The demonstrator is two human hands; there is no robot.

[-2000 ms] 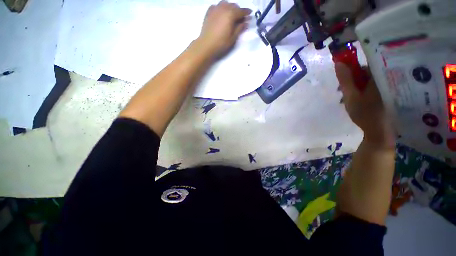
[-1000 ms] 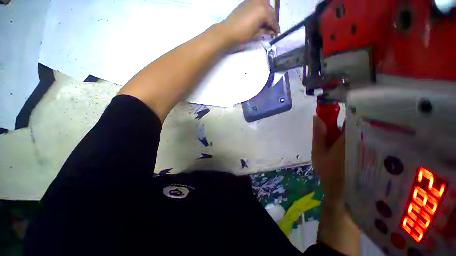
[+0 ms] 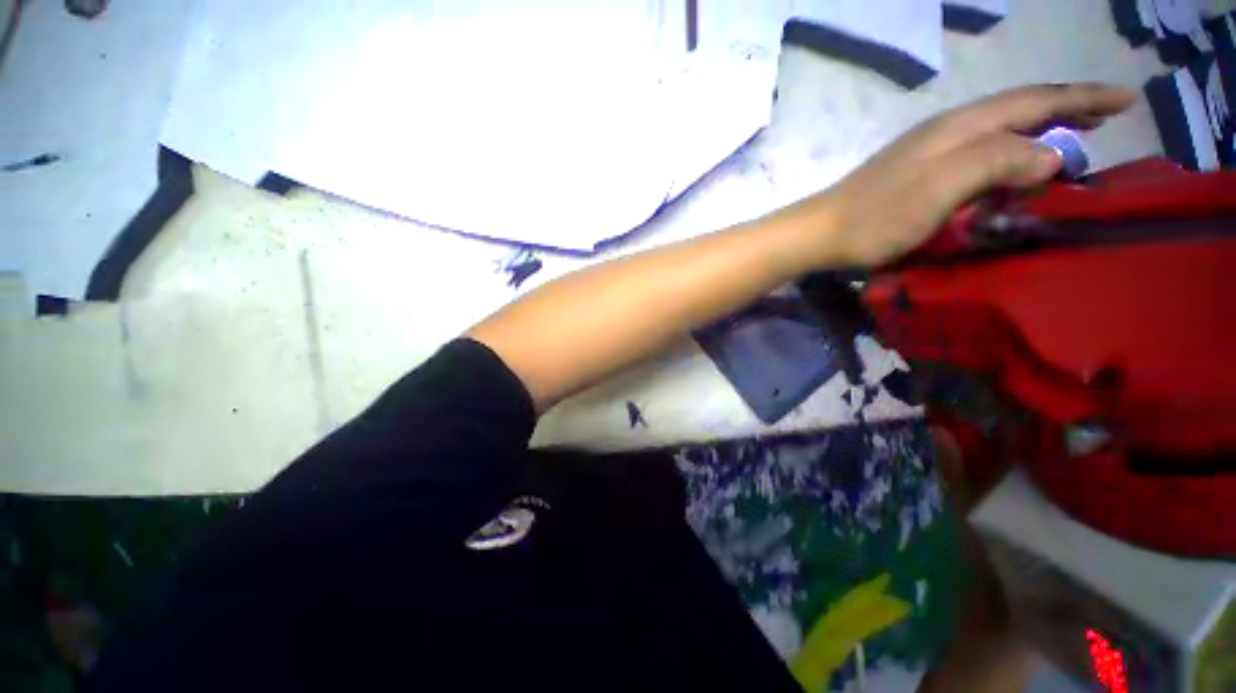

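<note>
The cloth cutting machine (image 3: 1071, 325) is at the right, its red motor body large and near. Its grey base plate (image 3: 779, 366) lies near the table's front edge, clear of the lay. My left hand (image 3: 969, 176) is over the top of the machine, fingers extended and apart, beside a silvery round knob (image 3: 1067, 152); whether it touches the knob is unclear. My right hand (image 3: 953, 467) is blurred and mostly hidden behind the motor body; its grip does not show. The paper marker (image 3: 475, 122) covers the dark fabric lay, which has a curved front edge.
Cut stacks with dark edges (image 3: 868, 54) stand at the far side, more (image 3: 1193, 115) at the far right. Small scraps (image 3: 522, 264) lie on the off-white table (image 3: 231, 379). The control box (image 3: 1125, 609) is at the lower right. A yellow piece (image 3: 854, 630) lies below the table edge.
The machine has moved right and toward me, away from the lay's curved edge, and has turned. My left hand has left the paper and reached right over the machine.
</note>
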